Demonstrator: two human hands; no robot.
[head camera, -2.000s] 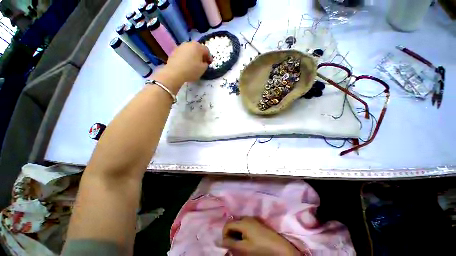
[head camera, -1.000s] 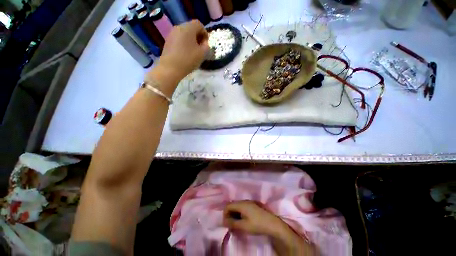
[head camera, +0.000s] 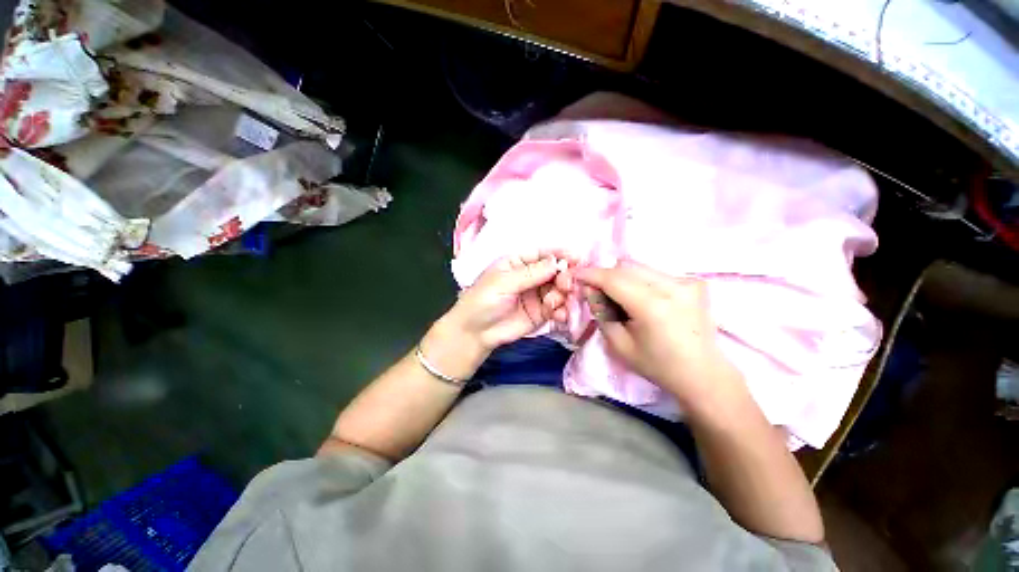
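Observation:
The pink garment (head camera: 760, 212) fills my lap and spreads to the right. My left hand (head camera: 516, 299) is over its left part, with thumb and finger pinched on a small white bead (head camera: 560, 267). My right hand (head camera: 654, 324) is right beside it, its fingertips pinched together close to the bead. A small dark tool, likely snips (head camera: 607, 305), shows in my right palm, partly covered by the fingers. A needle or thread between the fingertips is too small to make out.
Floral garments (head camera: 201, 145) are piled at the upper left. A blue crate (head camera: 156, 508) stands on the green floor (head camera: 268, 335) at the lower left. A wooden drawer (head camera: 559, 20) is at the top. The white table edge (head camera: 927, 73) is at the upper right.
The view has turned down to the lap. My left hand has left the bead dish and come back beside my right hand over the pink garment, with a white bead in its fingertips.

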